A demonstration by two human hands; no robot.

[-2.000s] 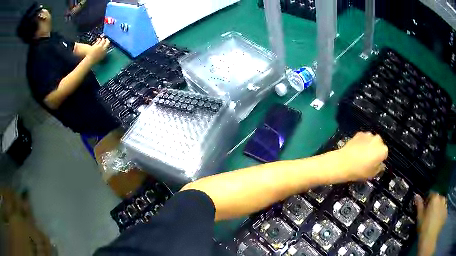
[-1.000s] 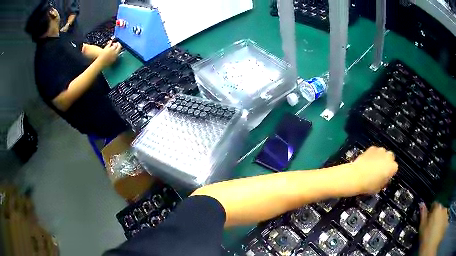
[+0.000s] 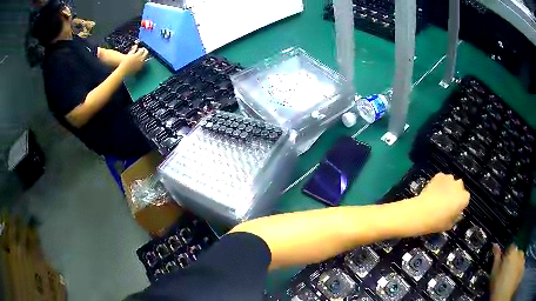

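Note:
The black blister tray (image 3: 432, 250) lies at the lower right, its pockets holding squarish camera modules (image 3: 416, 263) with round centres. My left hand (image 3: 445, 203) is over the tray's far part, fingers curled down; its fingertips and anything in them are hidden behind the hand. My left forearm crosses over the tray and covers some pockets. My right hand (image 3: 508, 271) is at the tray's right edge, near the picture's lower right corner, thumb up and apart from the other fingers; its fingertips are small and blurred, and I cannot tell whether it holds anything.
Stacked filled black trays (image 3: 479, 141) stand beyond the working tray. Clear blister trays (image 3: 220, 167), a clear box (image 3: 294, 88), a smartphone (image 3: 337, 170), a water bottle (image 3: 372, 108) and a metal upright (image 3: 402, 70) are on the green bench. A person (image 3: 88, 88) sits at the left by a blue box (image 3: 170, 35).
The whole view has shifted, so the bench things appear slightly farther right and lower. My left hand stays curled over the same part of the tray. My right hand stays at the tray's right edge.

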